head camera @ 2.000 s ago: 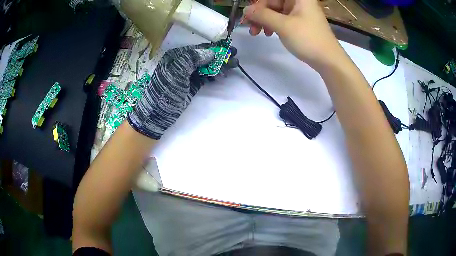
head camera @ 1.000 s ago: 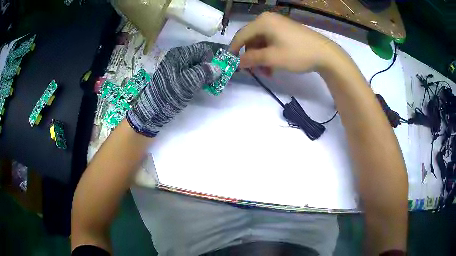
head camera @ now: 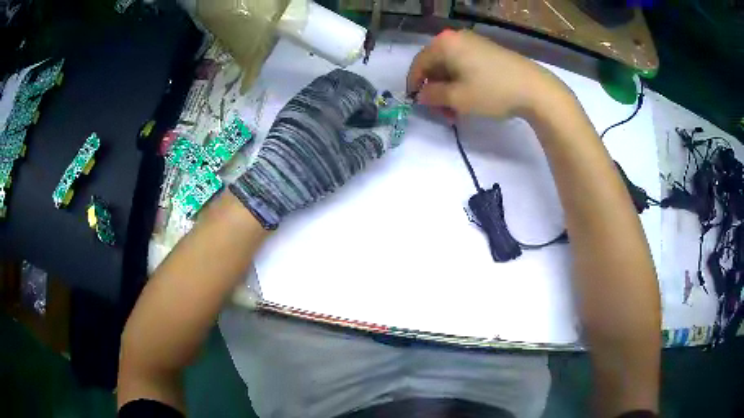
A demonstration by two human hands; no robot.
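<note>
My left hand [head camera: 322, 135], in a grey-black striped knit glove, holds a small green circuit board [head camera: 393, 122] at its fingertips; the board is tilted and partly blurred. My bare right hand [head camera: 461, 77] is just right of the board, with fingertips pinched on the end of a thin black cord. The cord runs down to a bundled coil [head camera: 493, 222] on the white sheet. Whether the cord's end touches the board is too small to tell.
Loose green boards [head camera: 200, 189] lie left of the white sheet [head camera: 391, 261]. More boards [head camera: 77, 170] are on the black surface [head camera: 65, 261]. A tan hood with a white tube [head camera: 328, 33] is at the top, a brown board [head camera: 571, 28] top right, and a black cord pile [head camera: 718, 212] at right.
The board is now turned more edge-on in my left hand. My right hand has shifted slightly right and away from it. The cord coil has swung to lie more upright and slid lower.
</note>
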